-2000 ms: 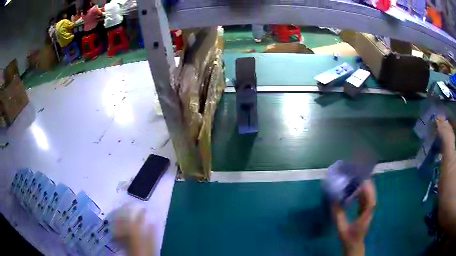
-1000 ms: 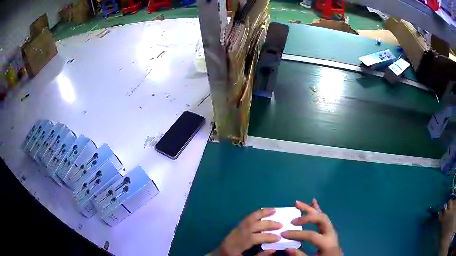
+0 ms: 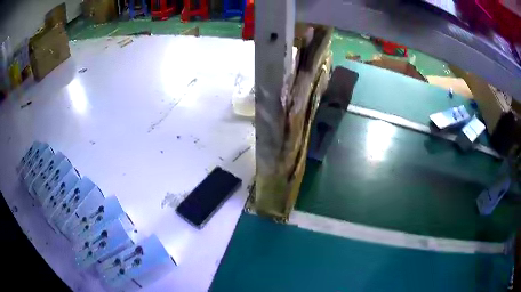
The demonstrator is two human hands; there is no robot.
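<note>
Neither of my hands is in the picture. A row of overlapping blue-white closed boxes (image 3: 88, 211) stands along the near left edge of the white table (image 3: 131, 137), with dark pictures on their faces. The nearest box (image 3: 140, 263) leans at the front end of the row. A black smartphone (image 3: 209, 197) lies flat to the right of the row. An open box (image 3: 333, 114) with its dark flap up stands on the green conveyor belt (image 3: 365, 177), partly behind the padded post. Another box (image 3: 494, 195) is on the belt at the far right.
A metal post (image 3: 273, 108) with brown cardboard padding (image 3: 308, 120) rises between table and belt. Two pale cartons (image 3: 451, 117) lie beyond the belt. A teal bench (image 3: 343, 259) is in front. A grey shelf beam (image 3: 400, 34) crosses above. A brown carton (image 3: 50, 50) is far left.
Both hands and the white-ended box they held have left the picture. The view has tilted up and shifted left, so the post and bench appear lower and further right.
</note>
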